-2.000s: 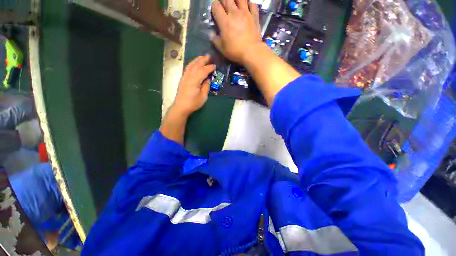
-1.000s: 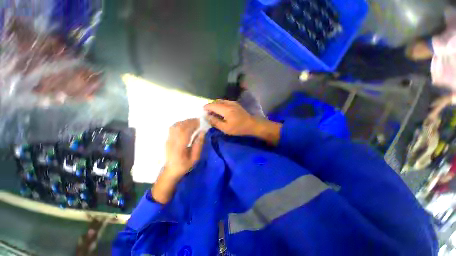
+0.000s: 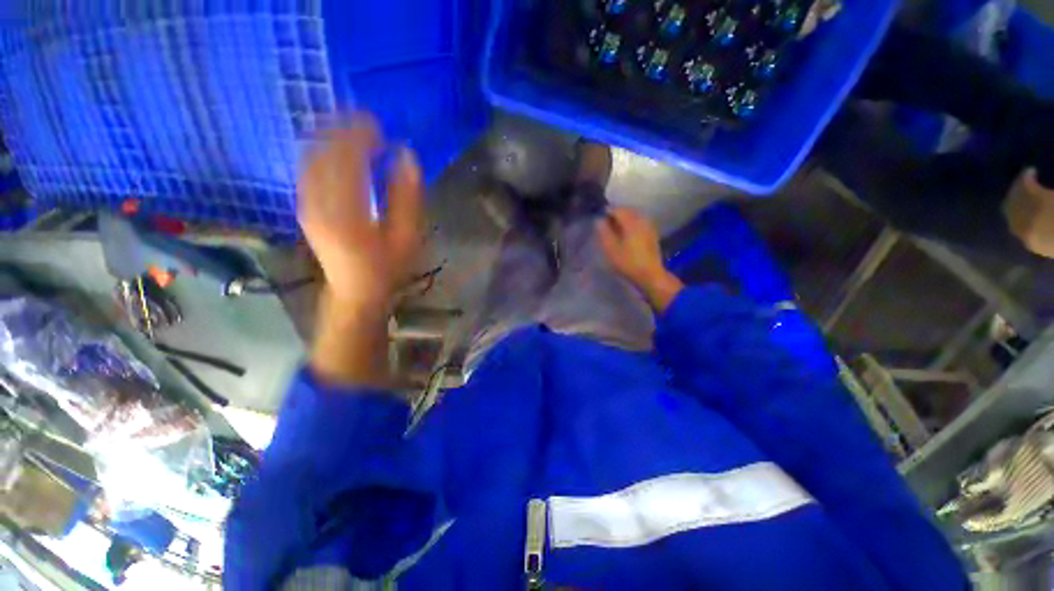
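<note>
A blue turnover bin (image 3: 740, 176) stands at the top, with rows of small black assemblies (image 3: 699, 75) with bright blue parts inside. My left hand (image 3: 361, 214) is raised left of centre, blurred, with thumb and fingers apart and nothing seen in it. It is in front of the blue grid crates, away from the bin. My right hand (image 3: 633, 248) is low in front of my trousers, below the bin, with fingers loosely bent. Nothing shows in it; its palm side is hidden. Neither hand touches the bin.
Blue grid crates (image 3: 173, 110) are at upper left. The bench (image 3: 260, 335) at left holds a dark hand tool (image 3: 168, 254), black tubing pieces (image 3: 197, 369) and clear bags (image 3: 98, 375). A blue stool (image 3: 751, 277) is right of my legs. Another person's hand (image 3: 1031, 211) is at the right edge.
The view has swung from the bench to the bin and crates. My hands, together around something white a second ago, are now apart; the white thing is no longer seen.
</note>
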